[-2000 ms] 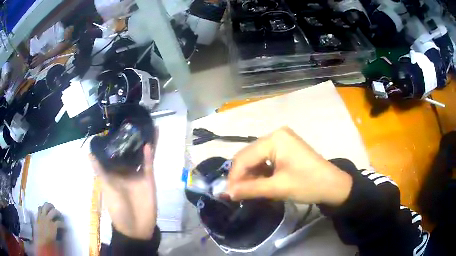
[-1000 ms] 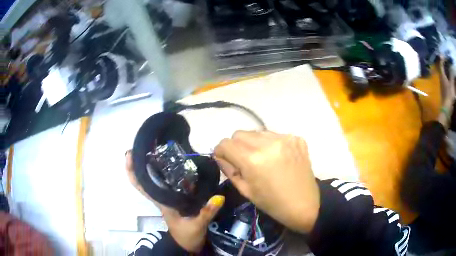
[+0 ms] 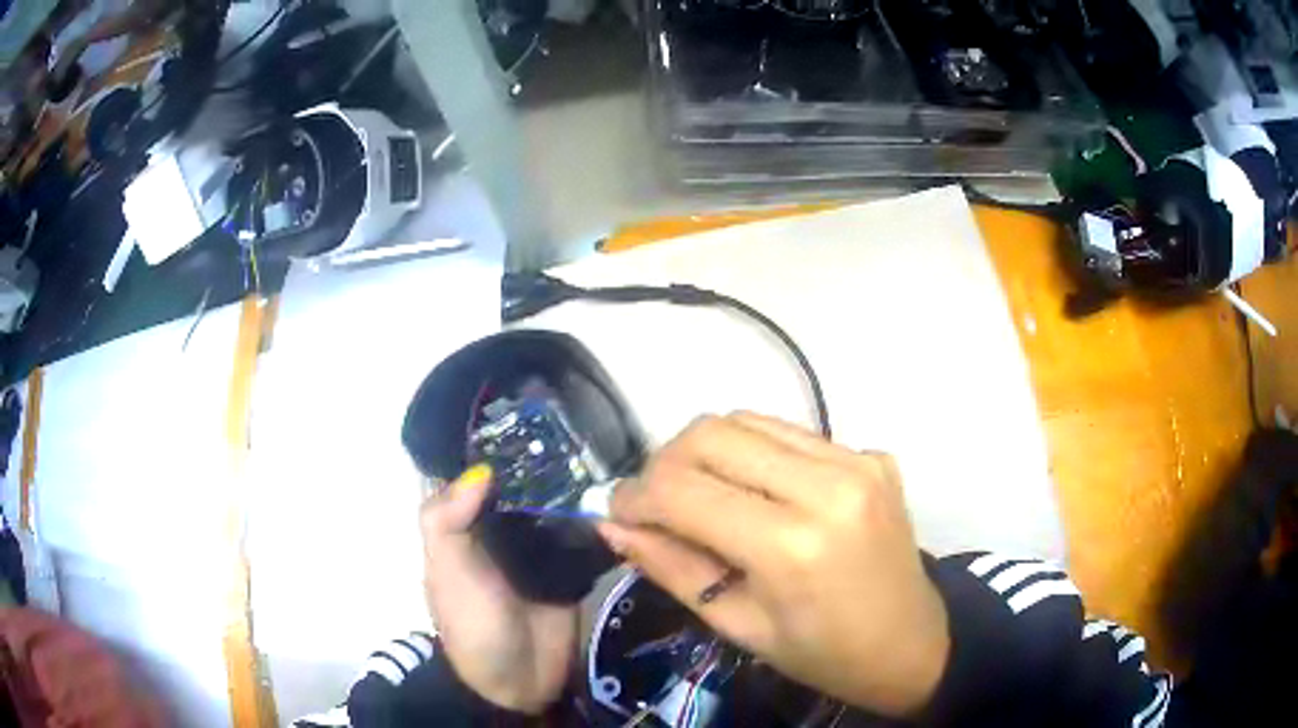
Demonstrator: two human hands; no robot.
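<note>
My left hand (image 3: 498,619) holds the black camera head shell (image 3: 562,363), its open back facing up and showing the main board (image 3: 534,448). My left thumb, with a yellow tip, lies on the shell's edge. My right hand (image 3: 790,548) is at the shell's right edge and pinches a small white connector (image 3: 598,498) beside the board. A thin blue wire runs along the board's lower edge to my right fingertips. The camera body (image 3: 634,661) stands open below, partly hidden by my right hand, with thin wires inside.
A black pigtail cable (image 3: 683,295) curves over the pale mat (image 3: 925,356). Stacked clear trays (image 3: 854,157) stand behind it. Part-built cameras lie at the left (image 3: 363,178) and right (image 3: 1210,221). A grey post (image 3: 484,128) rises ahead. A red sleeve (image 3: 71,676) shows at lower left.
My left hand has brought the head shell over the camera body, and it has since turned in my grip. My right hand has moved from the body to the board's lower right edge.
</note>
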